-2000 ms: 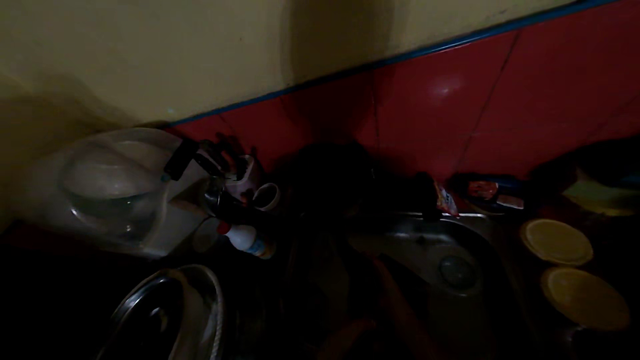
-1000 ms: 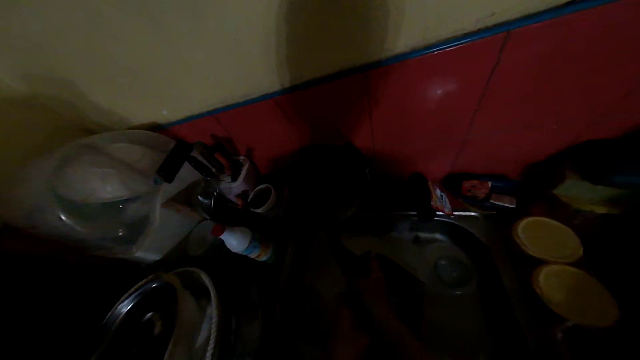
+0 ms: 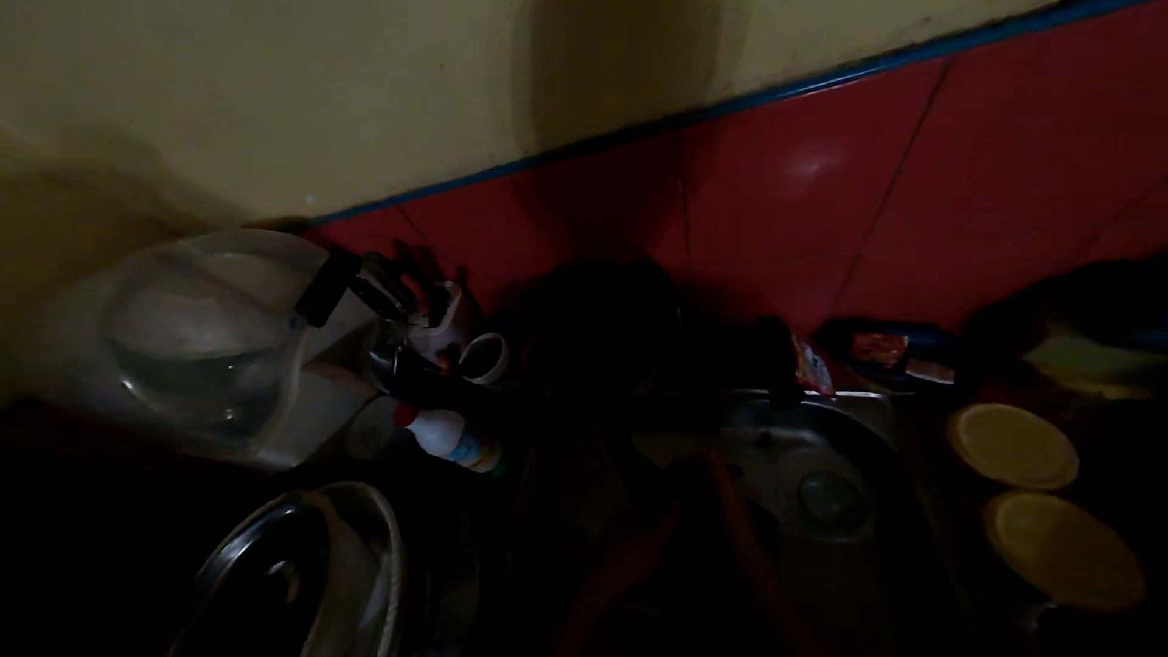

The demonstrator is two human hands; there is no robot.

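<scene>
Deep shadow covers both hands over the metal sink basin [image 3: 876, 474]. My left hand [image 3: 662, 525] is a dim shape above the basin's left part. Close beside it, my right hand [image 3: 725, 484] reaches in from below. Fingers and anything between them are too dark to make out. The round drain [image 3: 832, 500] lies to the right of my right hand.
Left of the sink are a white bottle with a red cap [image 3: 447, 436], a cup [image 3: 484, 358], a utensil holder [image 3: 443, 333], a clear plastic container [image 3: 201, 338] and a metal lid or pan [image 3: 365, 547]. Two round yellow lids [image 3: 1013, 445] lie at right.
Both forearms have shifted somewhat within the sink area; the darkness hides how the hands moved. The surrounding things appear unmoved.
</scene>
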